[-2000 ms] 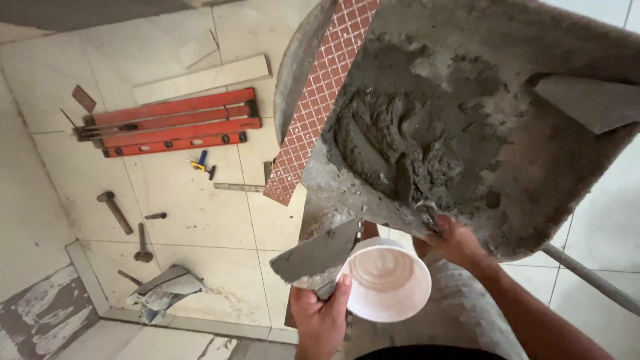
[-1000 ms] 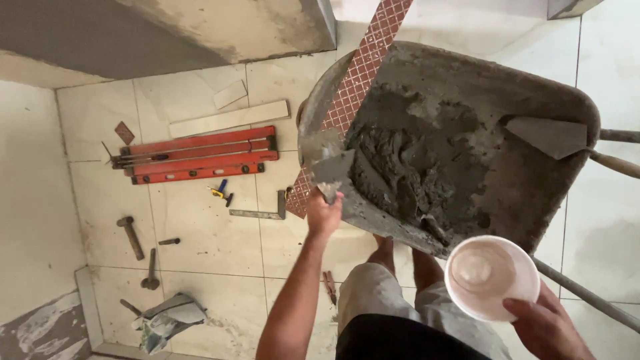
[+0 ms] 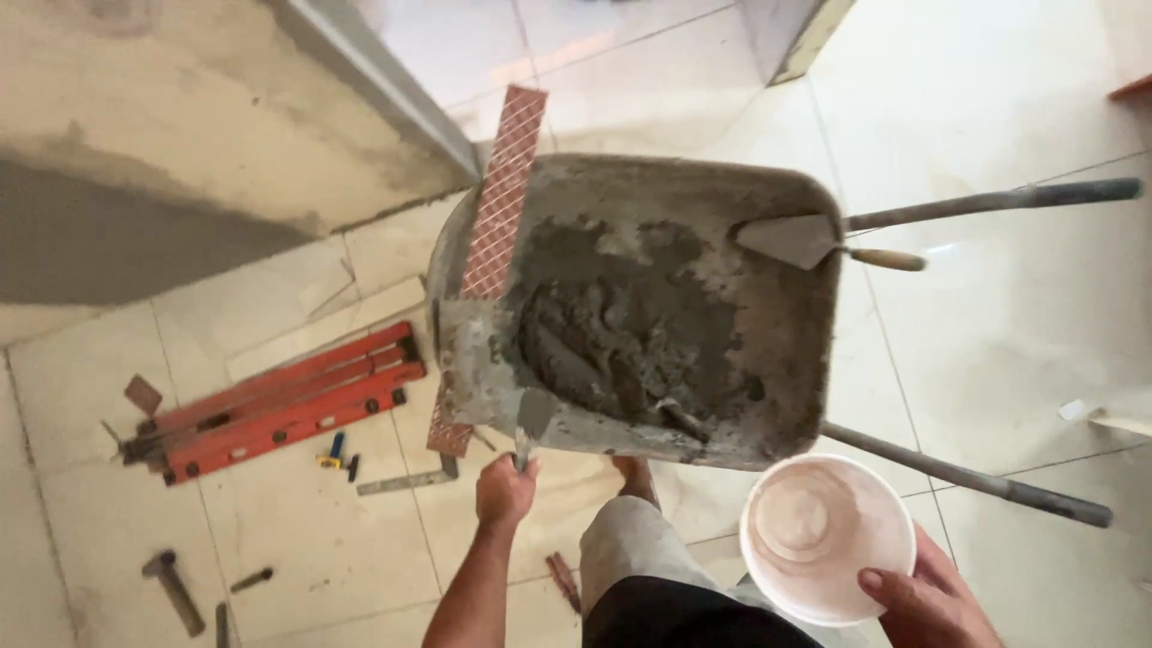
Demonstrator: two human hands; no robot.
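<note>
My left hand (image 3: 507, 488) grips the handle of a small trowel or putty knife (image 3: 536, 412), its grey blade over the near left corner of a wheelbarrow tray (image 3: 783, 360). Wet grey mortar (image 3: 612, 333) lies in the tray, with a partly buried tool (image 3: 682, 419) near its lower edge. My right hand (image 3: 931, 589) holds a round white plastic tub (image 3: 828, 540) by its rim; a thin whitish-pink residue coats the inside. A pointing trowel with a wooden handle (image 3: 886, 259) rests at the tray's right end. A patterned reddish strip (image 3: 504, 198) lies across the left end.
Red folded metal stands or levels (image 3: 297, 396), a small square (image 3: 405, 482), a blue-and-yellow tool (image 3: 333, 453), a hammer (image 3: 175, 594) and pliers (image 3: 563, 580) lie on the tiled floor. Wheelbarrow handles (image 3: 990, 477) reach right. A wall corner (image 3: 459, 148) stands behind the tray.
Two seconds ago the tub was beside my left hand and my right hand was at the mortar's near edge; my right hand now holds the tub at right. My left hand's blade has lowered since one second ago.
</note>
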